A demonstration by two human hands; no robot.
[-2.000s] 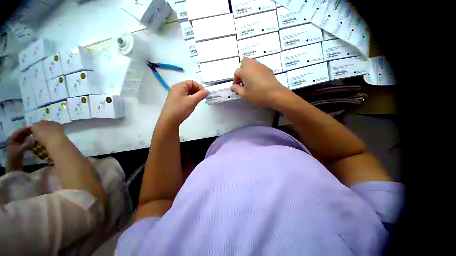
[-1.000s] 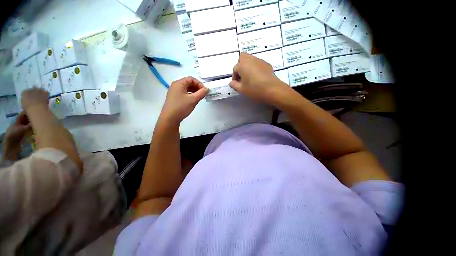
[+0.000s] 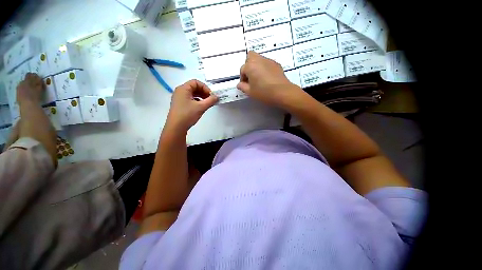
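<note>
A block of white product cartons lies in front of me; the left column shows blank faces [image 3: 227, 65], the others show labels with dark print [image 3: 314, 48]. My left hand [image 3: 191, 103] pinches the left end of a printed label [image 3: 228, 95] at the front edge of the nearest left carton. My right hand [image 3: 264, 79] is at that label's right end, fingers curled together; its fingertips hide the end, so its exact grip is unclear. A long label strip [image 3: 359, 23] drapes over the cartons at the back right.
Blue-handled nippers [image 3: 164, 63] lie open left of the block. A small label roll [image 3: 117, 39] stands further left. A second person's hand [image 3: 31, 87] touches gold-sealed cartons [image 3: 99, 109]. A seal sheet [image 3: 64, 148] lies near the table edge. A dark pouch [image 3: 349, 97] is under the block's right side.
My hands hold nearly the same place at the label. The whole view has shifted slightly. The second person's hand has moved up to the sealed cartons, and the seal sheet now shows by the table edge.
</note>
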